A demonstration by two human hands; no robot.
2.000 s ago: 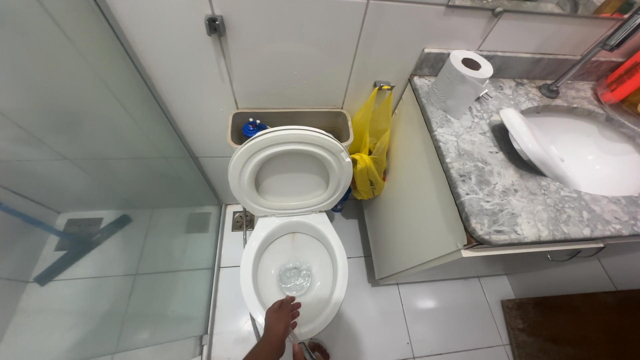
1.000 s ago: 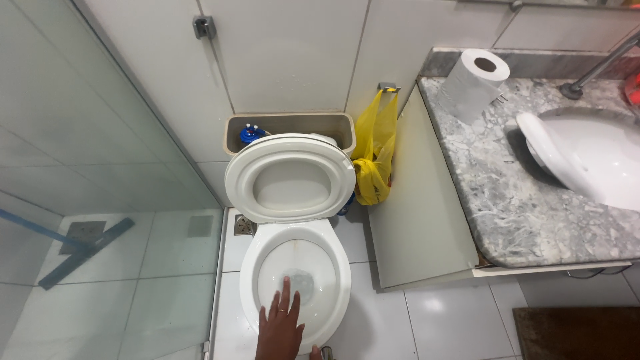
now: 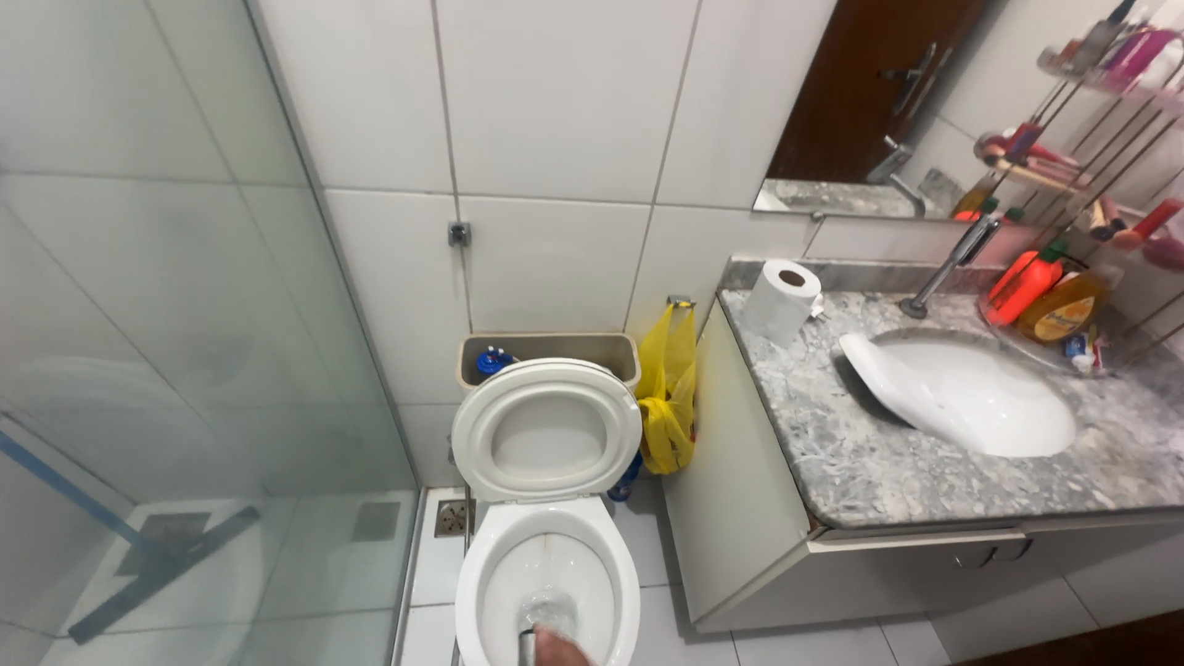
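Observation:
At the bottom edge, part of what appears to be my right hand (image 3: 561,647) shows, blurred, against the silver tube end (image 3: 527,646) of a handheld object, over the front of a white toilet bowl (image 3: 472,592). Most of the hand and the rest of the object lie below the frame. My left hand is out of view. Rippled water (image 3: 548,610) sits in the bowl. The toilet lid and seat (image 3: 548,439) are raised and lean back against a beige cistern (image 3: 592,347), open at the top, with a blue part (image 3: 493,361) inside.
A metal hose (image 3: 468,518) runs left of the toilet, near a floor drain (image 3: 453,518) and glass shower screen (image 3: 277,370). Rightward are a hanging yellow plastic bag (image 3: 668,398), a blue bottle (image 3: 623,481) and a vanity cabinet (image 3: 740,499) bearing a toilet roll (image 3: 782,301), sink (image 3: 980,398) and bottles.
The hand with spread fingers that was over the bowl one second ago has gone from view. The view has tilted up, showing more wall and the mirror.

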